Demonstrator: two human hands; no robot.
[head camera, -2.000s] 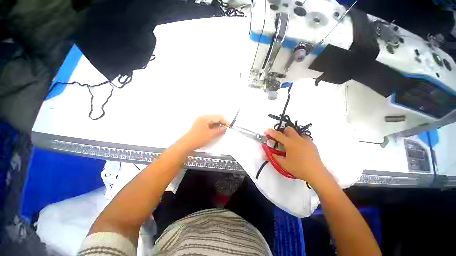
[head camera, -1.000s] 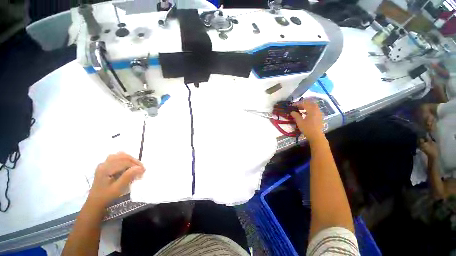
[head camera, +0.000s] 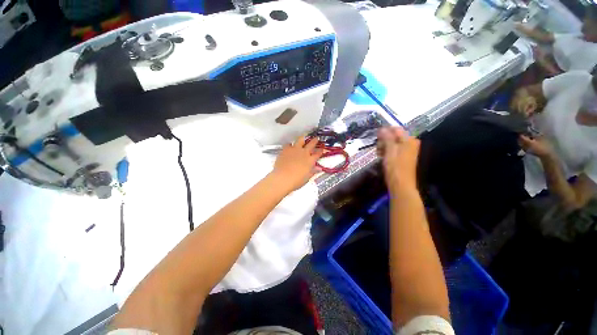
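The white fabric panel lies under the machine head and hangs over the table's front edge. Two black cord lines run on it, one in the middle and one further left. My left hand reaches across to the red-handled scissors, its fingers at the handles; whether it grips them is unclear. Black cord scraps lie behind and right of the scissors. My right hand is blurred at the table edge, right of the scissors; its fingers and any hold are unclear.
The sewing machine with its lit panel stands behind the fabric. A blue crate is below the table. Another machine stands at upper right. People in white sit at the right. A short black offcut lies at left.
The view has turned right. My left hand has moved from the fabric's left side across to the scissors. My right hand has left the scissors and is to their right.
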